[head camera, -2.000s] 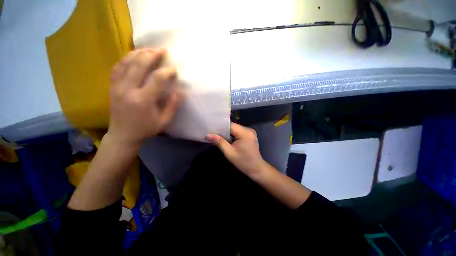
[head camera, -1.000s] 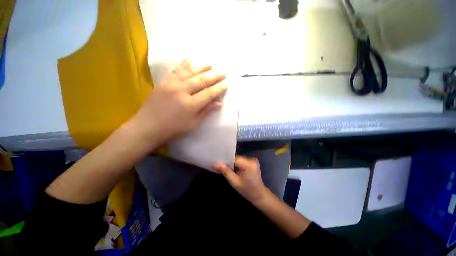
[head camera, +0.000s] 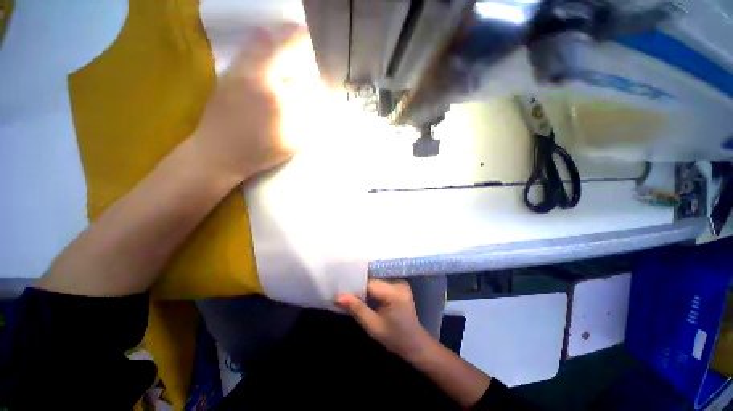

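A yellow fabric panel (head camera: 145, 104) lies on the table at the left and hangs over its front edge. A white piece (head camera: 293, 241) lies over its right side. My left hand (head camera: 249, 108) rests on the white piece, partly washed out by the lamp glare; its fingertips are unclear. My right hand (head camera: 390, 313) pinches the white piece's lower right corner at the table edge. The presser foot and needle area (head camera: 378, 104) is in bright glare at top centre. Fabric scissors (head camera: 549, 164) lie right of it, handles towards me.
The sewing machine head (head camera: 595, 72) spans the upper right. The ruler-marked table edge (head camera: 514, 250) runs across the front. A blue crate (head camera: 671, 321) stands at the lower right, beside white panels (head camera: 514, 337) under the table. A small metal fitting (head camera: 690, 193) sits at the table's right.
The view has tilted up, bringing the machine head into sight. My left hand has moved further up the white piece, towards the needle area. My right hand still pinches the corner.
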